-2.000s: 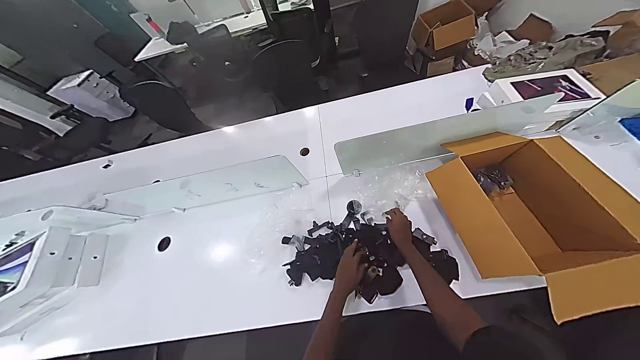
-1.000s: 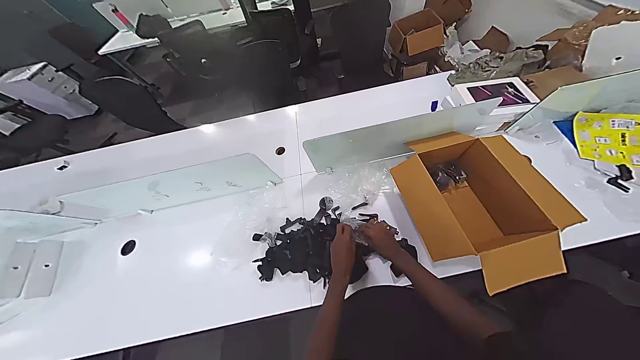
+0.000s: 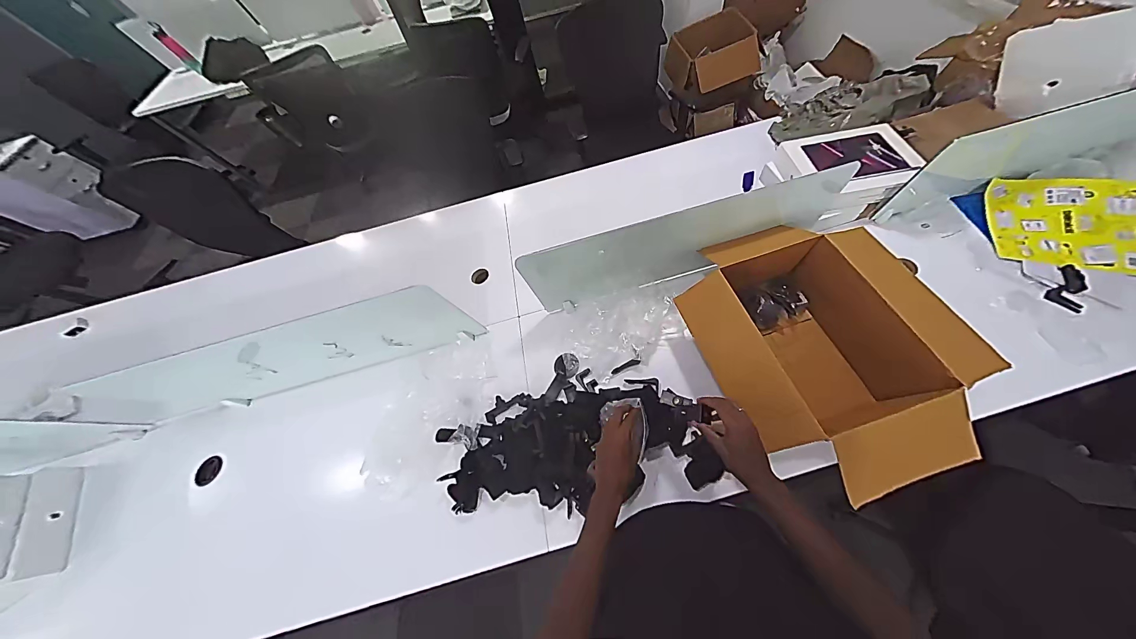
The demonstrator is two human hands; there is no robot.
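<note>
A heap of black plastic parts (image 3: 532, 448) lies on the white tabletop (image 3: 293, 541) in front of me. My left hand (image 3: 619, 448) is over the right half of the heap, closed on a clear plastic bag (image 3: 635, 415). At the heap's right edge, my right hand (image 3: 735, 438) has its fingers on a small black part (image 3: 706, 414); the grip is partly hidden. Crumpled clear plastic wrap (image 3: 621, 328) lies behind the heap. Right of my hands stands an open cardboard box (image 3: 821, 368), with some dark bagged parts (image 3: 775, 304) inside at its far left corner.
Low glass dividers (image 3: 612, 253) run along the middle of the table. A white box with a printed picture (image 3: 852, 153) sits beyond the cardboard box. Far right are a yellow printed sheet (image 3: 1065, 222) and small black items (image 3: 1063, 300). Office chairs (image 3: 200, 206) stand behind the table.
My right hand has moved away from my left, to the heap's right edge. My left hand now holds a clear bag clearly in view. The view has shifted to the right since the earliest frame.
</note>
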